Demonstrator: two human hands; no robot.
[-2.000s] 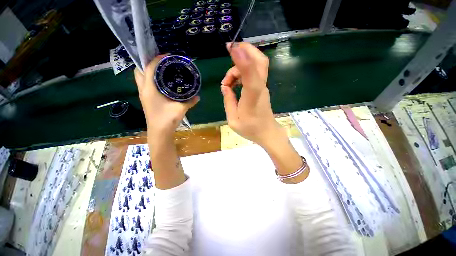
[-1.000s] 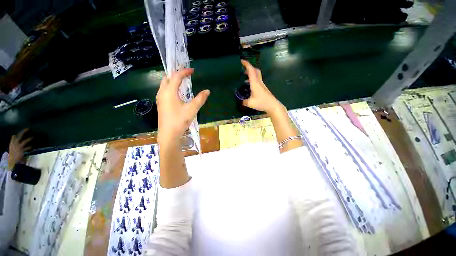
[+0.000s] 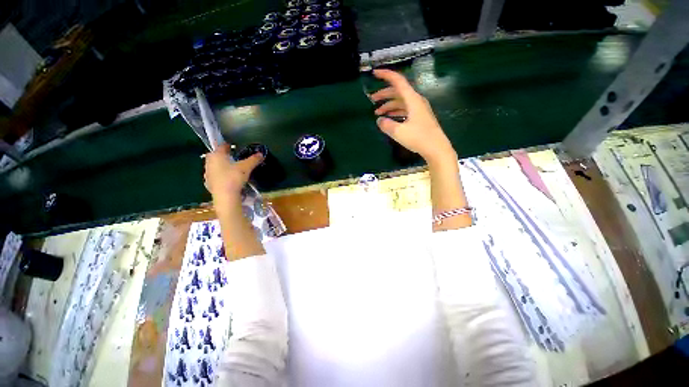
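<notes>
My left hand (image 3: 227,174) grips a pale sticker strip (image 3: 206,121), which stands above the fist and also hangs below it. Its thumb is at the rim of a dark cylinder (image 3: 261,166) on the belt. A black cylinder (image 3: 311,155) with a white figure on its round top stands to the right. My right hand (image 3: 412,121) is raised over the belt with its fingers curled and partly apart. Something thin and dark shows at its fingertips, too blurred to name. A dark shape shows below this hand, partly hidden.
The green belt (image 3: 483,98) crosses behind the bench. A block of cylinders (image 3: 306,38) is beyond it. A printed label sheet (image 3: 198,302) lies left, backing strips (image 3: 529,257) and a pink scrap (image 3: 532,175) right. A perforated upright (image 3: 619,94) rises at right. Another cylinder (image 3: 41,264) lies far left.
My left hand has moved left and down to a cylinder, and the strip has swung lower. My right hand has lifted from a cylinder. The other person's hand at far left has gone.
</notes>
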